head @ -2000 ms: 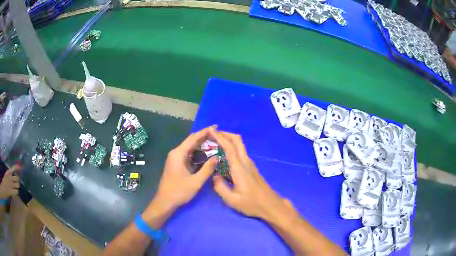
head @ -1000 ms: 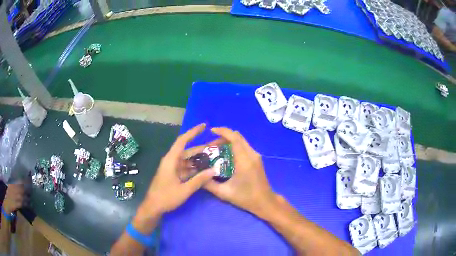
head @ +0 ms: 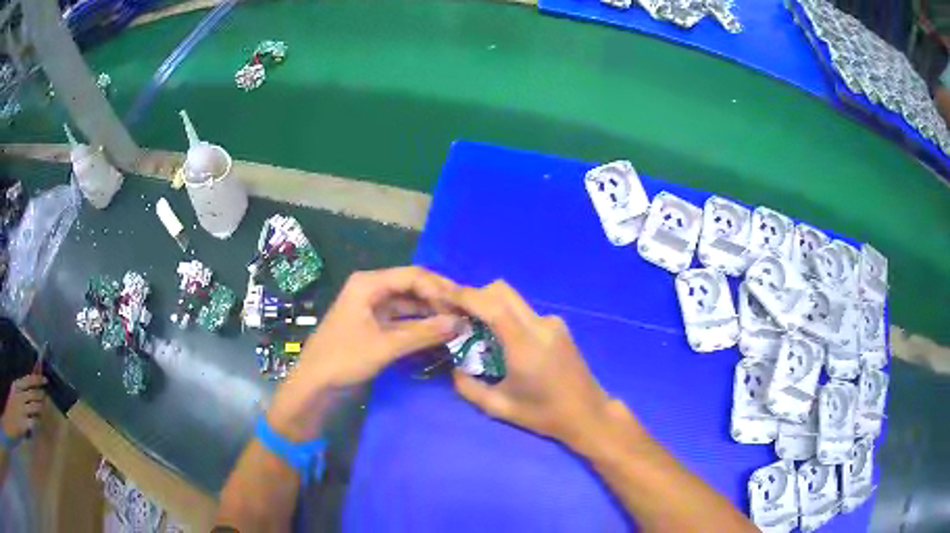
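A small circuit board assembly (head: 481,354), green with white parts, is held between both hands above the blue sheet. My left hand (head: 380,323) wears a blue wrist band and pinches the upper left side of the assembly; its fingertips partly hide what they touch. My right hand (head: 531,364) holds the assembly from the right, with its fingers curled around it. A thin wire or lead shows below my left fingertips. The part between the fingertips is too hidden to tell.
White socket housings (head: 705,309) are piled on the right of the blue corrugated sheet (head: 500,198). Loose subassemblies (head: 292,260) and squeeze bottles (head: 215,193) stand left. Behind runs the green belt (head: 365,94). Another person's hand (head: 23,406) is at far left.
My left hand has closed over the left side of the assembly, and the dark part seen there earlier is now hidden. The view has shifted, and the subassembly on the belt has moved slightly.
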